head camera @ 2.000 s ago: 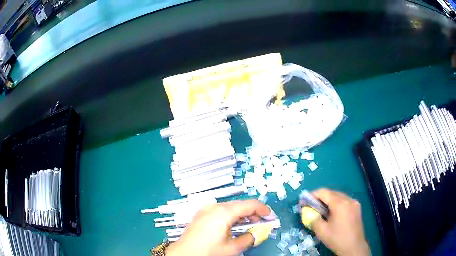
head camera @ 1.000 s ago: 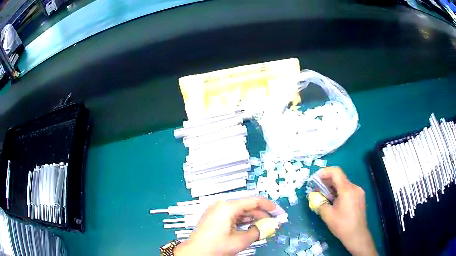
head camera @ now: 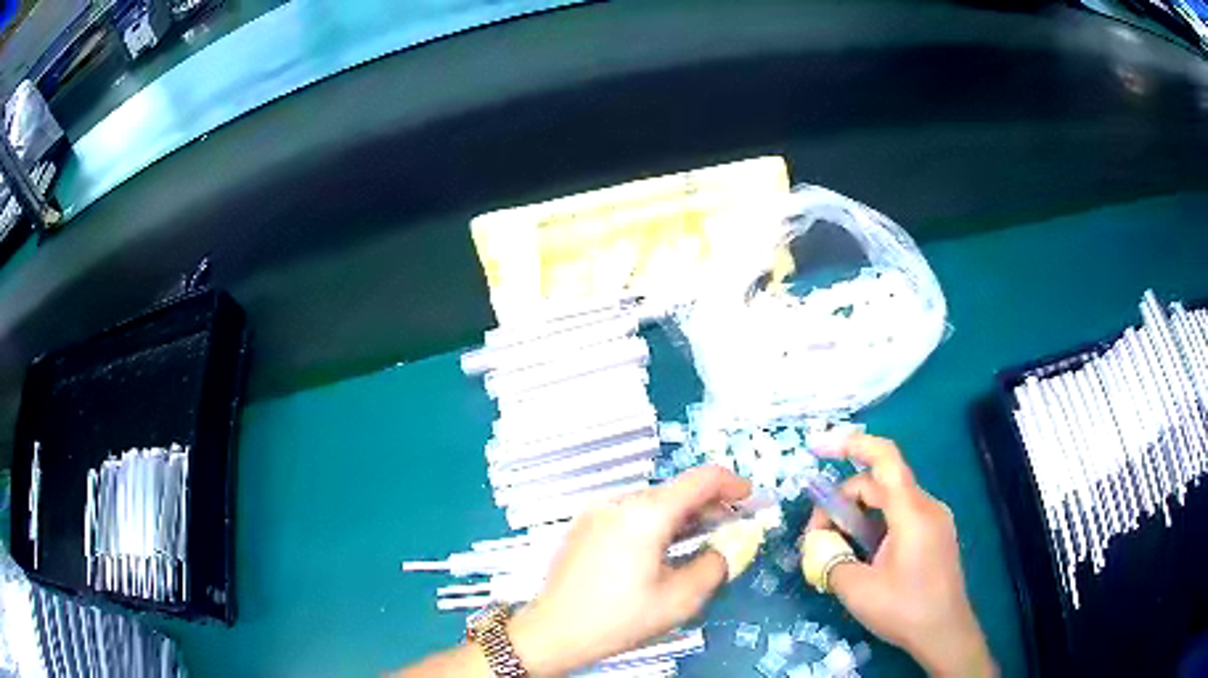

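Observation:
My left hand (head camera: 636,556), with a yellow finger cot and a metal watch band at the wrist, holds slim pale tubes whose ends point right. My right hand (head camera: 894,556), with a yellow cot and a ring-like band on a finger, holds a short bundle of tubes slanting up left. Both hands are close together over the heap of small translucent inserts (head camera: 722,444). The fingertips and tube ends are blurred, so contact with an insert cannot be told. A column of stacked tubes (head camera: 570,411) lies left of the heap.
An open clear bag of inserts (head camera: 848,331) and a yellow bin (head camera: 530,252) stand behind. The left black tray (head camera: 119,384) holds some tubes; the right black tray (head camera: 1013,517) holds rows of tubes. A bag of tubes (head camera: 80,642) lies at lower left.
My left hand has moved up and right, closer to my right hand and the insert heap. My right hand has shifted slightly, its index finger now reaching over the heap.

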